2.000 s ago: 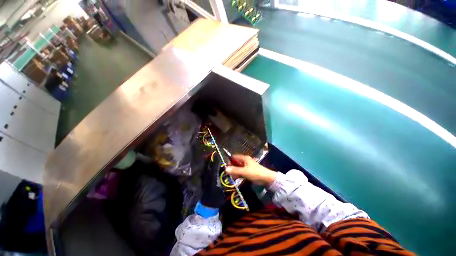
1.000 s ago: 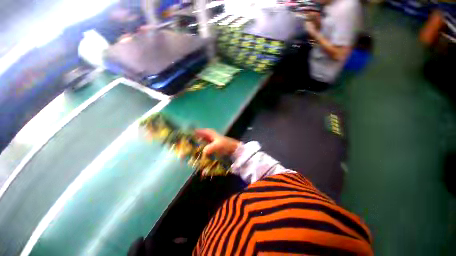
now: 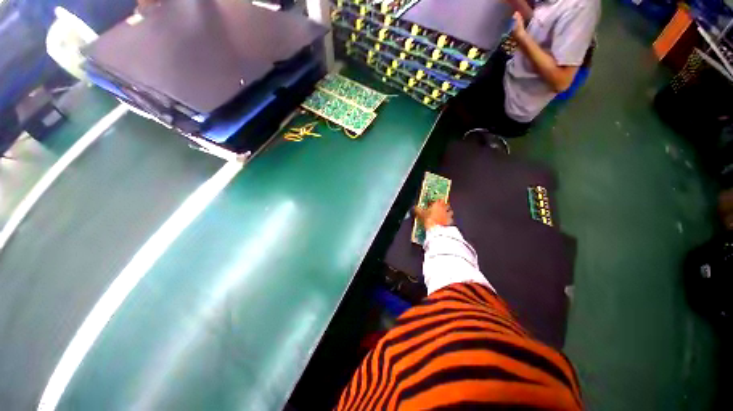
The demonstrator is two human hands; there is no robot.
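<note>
My right hand (image 3: pixel 436 215) is bare and grips a long narrow green PCB panel (image 3: pixel 435 187) near its middle. The panel's flat solder side faces up, over the left edge of a large dark sheet (image 3: pixel 498 265) beside the bench. Whether the panel touches the sheet cannot be told. Another PCB panel (image 3: pixel 539 205), with yellow and dark parts facing up, lies on the sheet's right side. My left hand is out of the picture.
The green bench (image 3: pixel 265 241) has pale strips. At its far end are green panels (image 3: pixel 341 103) with yellow wires, a pile of dark sheets (image 3: pixel 209 56) and a tall stack of boards (image 3: pixel 410 52). A person (image 3: pixel 546 64) sits beyond, by that stack.
The view has swung from the metal enclosure to the bench and dark sheet. My right hand has carried the panel off the bench side and turned it solder side up. My left hand has left view.
</note>
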